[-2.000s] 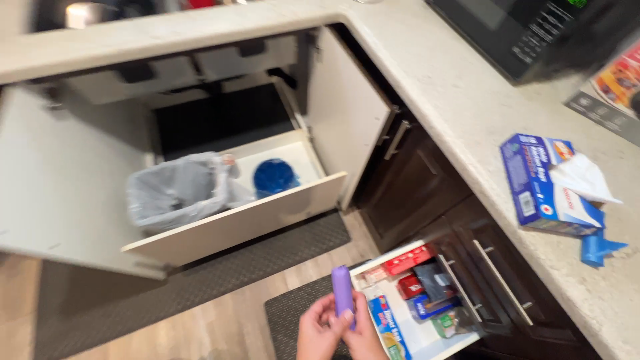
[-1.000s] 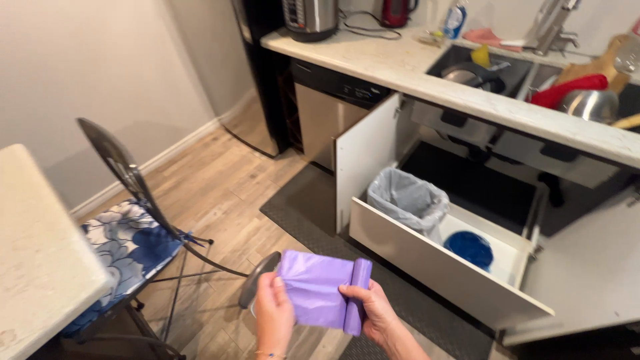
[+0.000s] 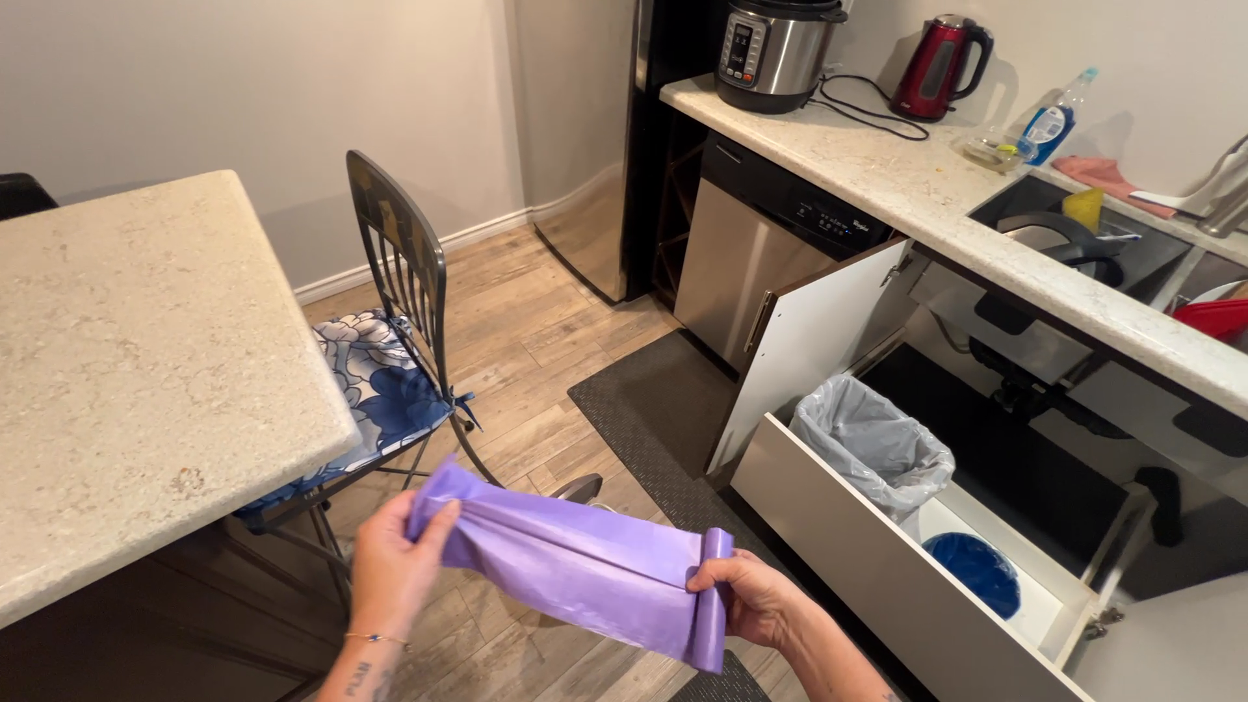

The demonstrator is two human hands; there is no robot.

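Note:
Between my hands stretches a length of purple plastic bag point(image 3: 575, 546), partly unrolled and held above the floor. My left hand point(image 3: 405, 556) pinches its loose end. My right hand point(image 3: 751, 595) grips the roll of purple bags point(image 3: 714, 604), which stands roughly upright at the other end of the strip. To the right is a pull-out drawer point(image 3: 877, 575) under the sink, holding a bin lined with a grey-white bag point(image 3: 873, 444) and a round blue container or liner point(image 3: 975, 575).
A stone-topped table point(image 3: 156, 370) lies to the left, with a metal chair point(image 3: 400, 244) beside it. An open cabinet door point(image 3: 819, 341) stands between the dishwasher point(image 3: 751, 244) and the drawer. A dark mat point(image 3: 663, 419) covers part of the floor. The sink point(image 3: 1102, 234) holds dishes.
The purple roll was closed up in my hands at first; a strip has since been pulled out, longer now than a second ago. The view has swung left from the counter and the small open drawer.

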